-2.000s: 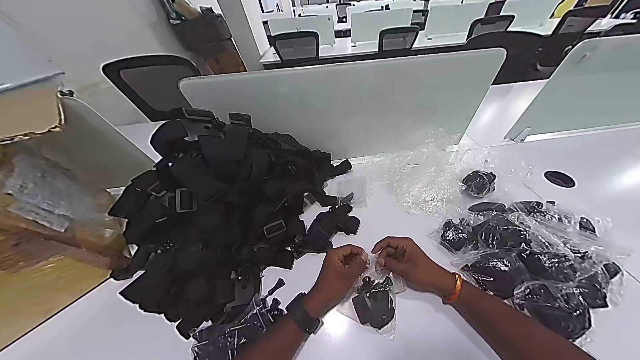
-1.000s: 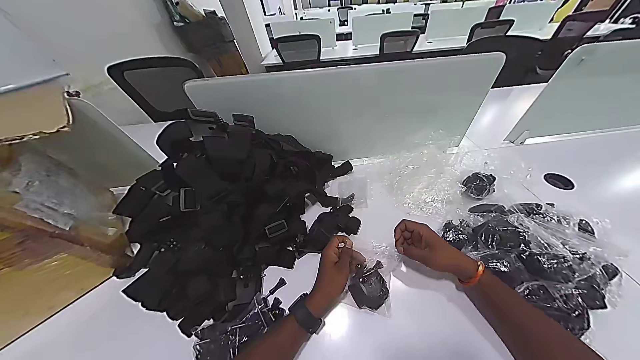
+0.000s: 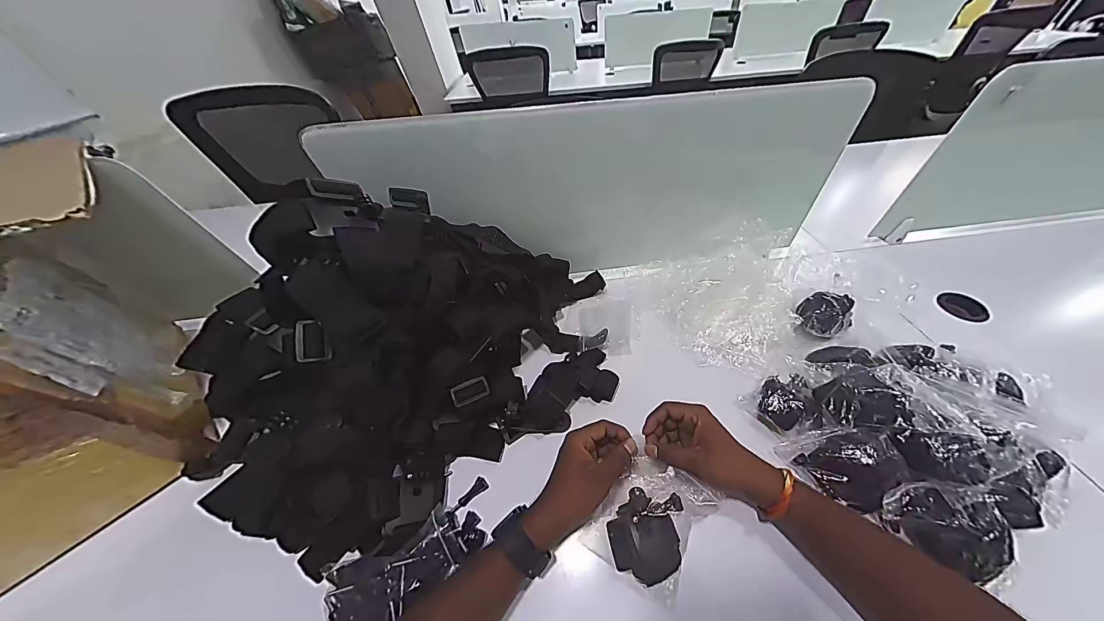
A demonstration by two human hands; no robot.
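Observation:
Between my hands, a clear plastic bag (image 3: 681, 492) lies on the white desk with a folded black strap (image 3: 647, 545) and a small dark fitting inside. My left hand (image 3: 593, 466) pinches the bag's top edge. My right hand (image 3: 697, 440) has its fingertips at the same edge, a little to the right; whether they grip the film is unclear. A large heap of black straps with buckles (image 3: 371, 345) rises to the left. Bagged black items (image 3: 897, 440) lie in a pile to the right. Small dark parts in clear plastic (image 3: 414, 561) sit by my left forearm.
Loose clear plastic bags (image 3: 733, 302) and one bagged black bundle (image 3: 824, 312) lie toward the back. A frosted partition (image 3: 586, 172) stands behind the desk. An opened cardboard box (image 3: 86, 466) is at the far left. A round cable hole (image 3: 962, 307) is at the right.
One second ago my right hand was apart from the bag; it has come back to the bag's top edge beside my left hand. The bag's upper part now stretches between my hands.

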